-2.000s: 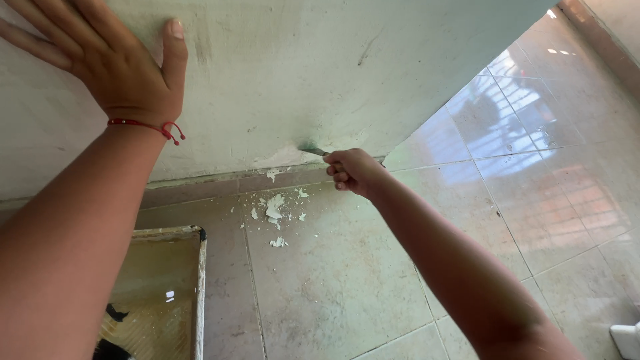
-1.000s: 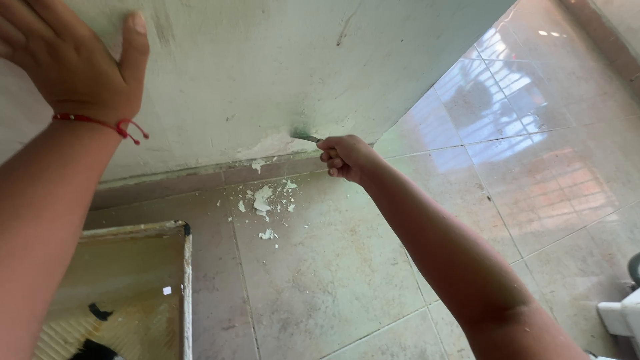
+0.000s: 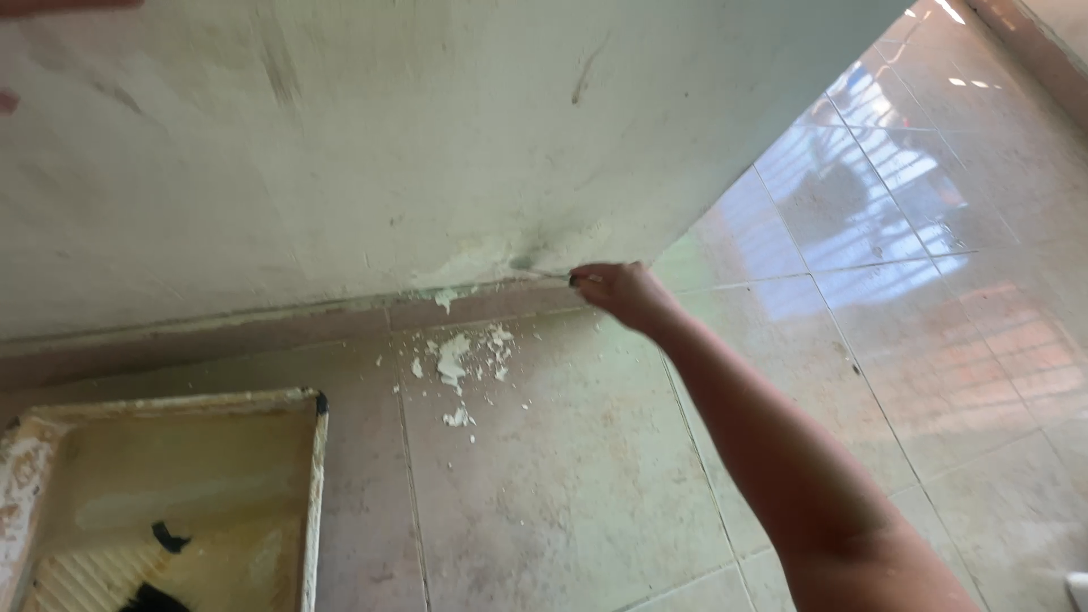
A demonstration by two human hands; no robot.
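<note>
My right hand (image 3: 619,291) is closed around a thin scraper (image 3: 544,273), likely a putty knife, whose blade meets the foot of the painted wall (image 3: 442,153) just above the baseboard (image 3: 340,321). Around the blade the paint is broken, with a pale bare patch and a dark smudge. Flakes of paint (image 3: 453,360) lie on the tiles below, and one piece (image 3: 444,299) sits on the baseboard's upper edge. Of my left hand only a sliver (image 3: 68,7) shows at the top left corner, by the wall; its fingers are out of sight.
A paint roller tray (image 3: 313,501), stained and holding dark scraps (image 3: 170,537), stands on the floor at the lower left. The wall ends in a corner at the right, with glossy floor tiles (image 3: 918,340) beyond it. A white object (image 3: 1078,586) shows at the lower right edge.
My left hand, spread on the wall in the earlier frames, has moved almost out of view at the upper left. My right hand keeps the scraper low on the wall; its wrist has turned.
</note>
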